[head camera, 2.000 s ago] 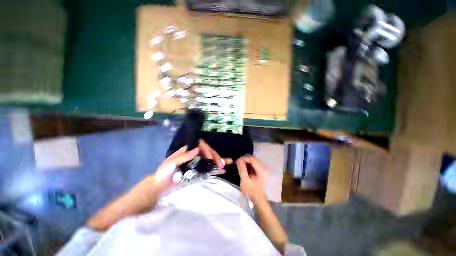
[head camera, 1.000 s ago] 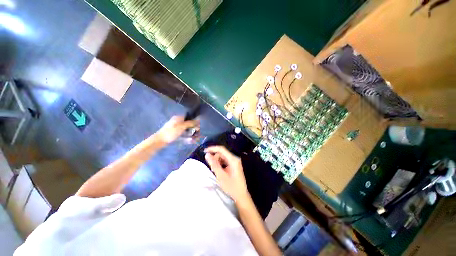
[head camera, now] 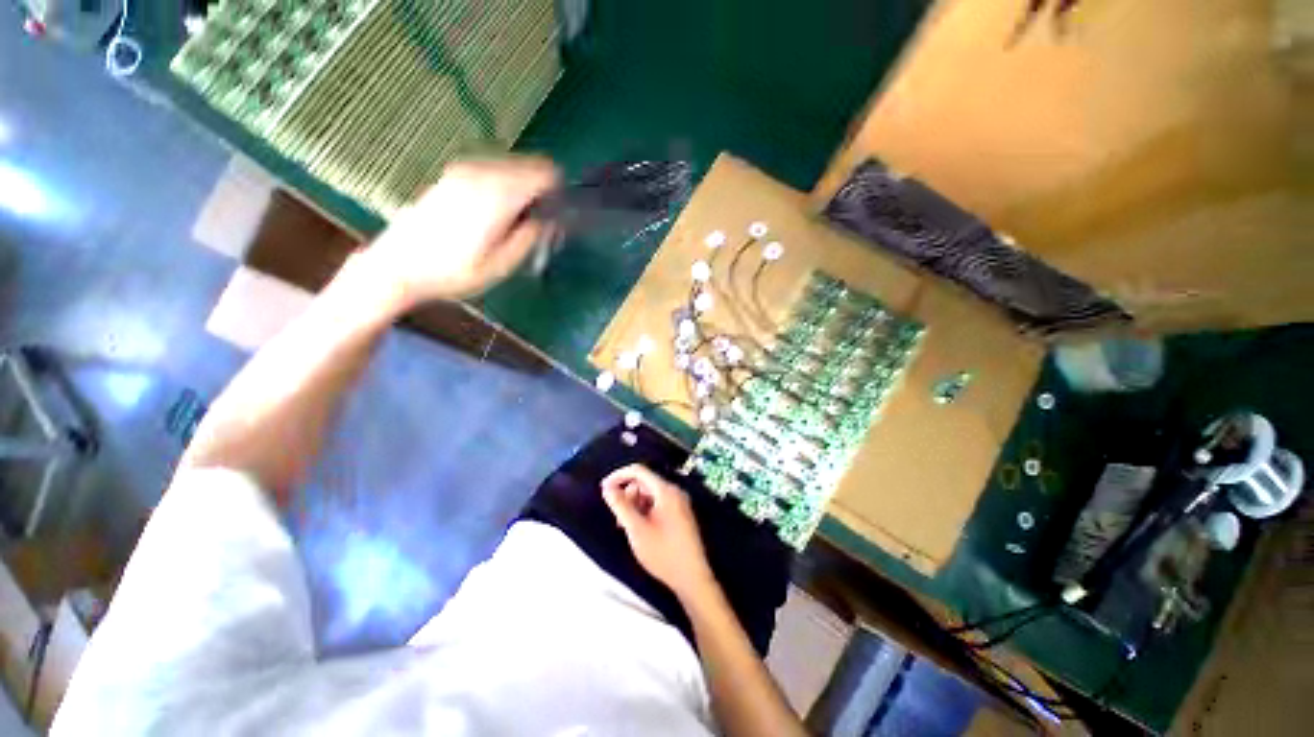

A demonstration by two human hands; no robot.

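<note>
My left hand point(head camera: 483, 223) is raised over the bench edge and grips a bundle of black wires point(head camera: 627, 195); the wires trail to the right over the green bench top and are blurred. My right hand point(head camera: 649, 511) is over my lap near the bench edge, fingers curled; whether it holds anything small cannot be told. The green circuit board panel point(head camera: 821, 396) lies on the brown cardboard mat point(head camera: 901, 504). Several white leaded discs point(head camera: 702, 271) on dark wires fan out along its left side.
A strapped stack of panels point(head camera: 389, 87) stands at upper left. The dark fan grille point(head camera: 966, 259) in its cardboard housing is behind the mat. A small green board piece point(head camera: 953, 386), pale jar point(head camera: 1110, 363), rubber bands point(head camera: 1048, 481) and solder reel point(head camera: 1268, 480) are to the right.
My left hand has moved up from beside the lap to above the bench edge, carrying the wire bundle. My right hand stays over the lap. The view has shifted, showing more of the panel stack.
</note>
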